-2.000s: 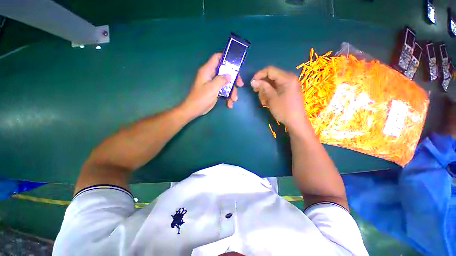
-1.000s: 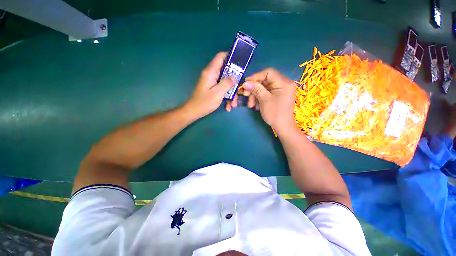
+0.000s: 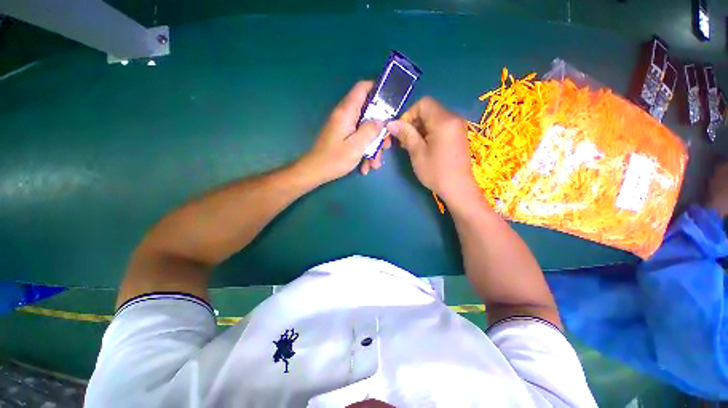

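Observation:
A part-built handset [image 3: 397,84] is tilted in my bare left hand [image 3: 342,137], dark screen end away from me and pale keypad end near my palm. My left thumb lies over the keypad. My bare right hand [image 3: 435,143] is at the handset's right edge, thumb and forefinger pinched together. A small bit of orange shows at those fingertips, likely an orange strip [image 3: 406,119]. Loose orange strips [image 3: 511,119] spill from the open left end of the clear bag [image 3: 607,163], just right of my right hand.
Several grouped handsets [image 3: 658,82] lie beyond the bag at the upper right. A grey metal post [image 3: 96,28] crosses the upper left. A person's blue smock [image 3: 682,295] is at the lower right. The green bench top [image 3: 104,159] spans the view.
My right hand has moved left from beside the strips to the handset and stays there, now higher along its edge. The handset has shifted slightly right.

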